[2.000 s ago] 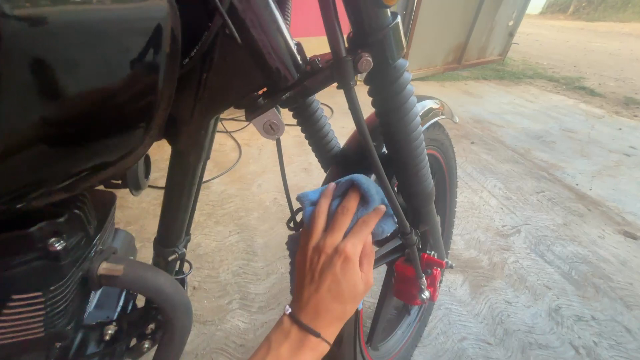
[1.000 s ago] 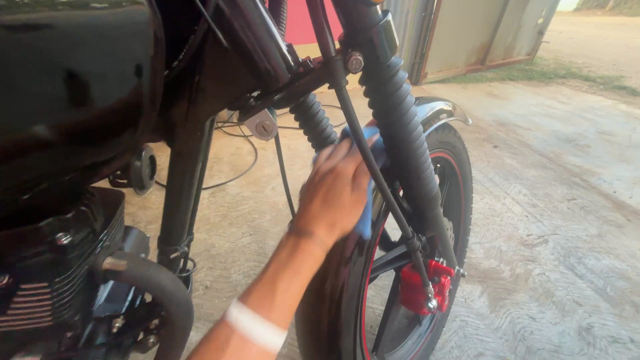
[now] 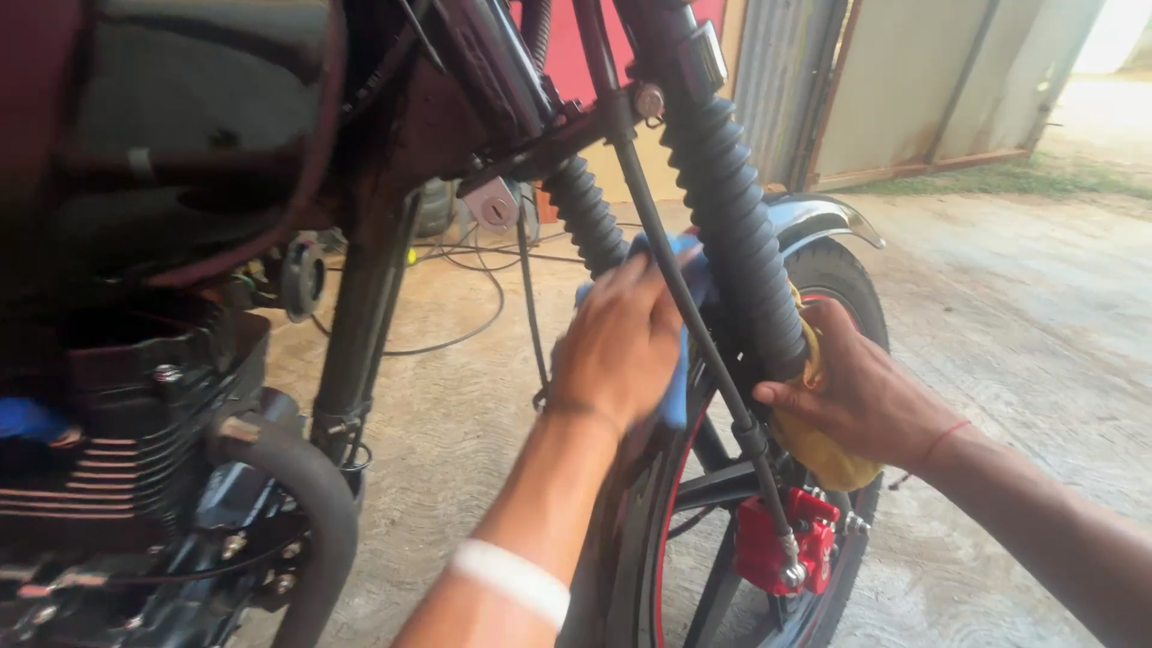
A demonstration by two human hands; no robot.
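My left hand (image 3: 616, 337), with a white band on the forearm, is shut on a blue cloth (image 3: 677, 387). It presses the cloth between the two front fork legs of a black motorcycle, by the front fender (image 3: 814, 220), partly behind a thin black rod. From the right, my right hand (image 3: 859, 396), a thin red string at its wrist, holds a yellow cloth (image 3: 832, 450) around the fork leg, just below the ribbed rubber fork gaiter (image 3: 733, 225). The red brake caliper (image 3: 783, 544) sits below it. Most fingers of both hands are partly hidden.
The finned engine (image 3: 108, 468) and curved exhaust pipe (image 3: 315, 504) stand at left, under the glossy tank (image 3: 198, 117). A blurred blue thing (image 3: 31, 420) shows at the left edge. Black cables (image 3: 441, 346) lie on the concrete floor. Metal sheet panels (image 3: 927, 90) stand behind.
My left hand has moved up with the blue cloth to the area between the fork legs. My right hand and the yellow cloth have come into view at the right fork leg.
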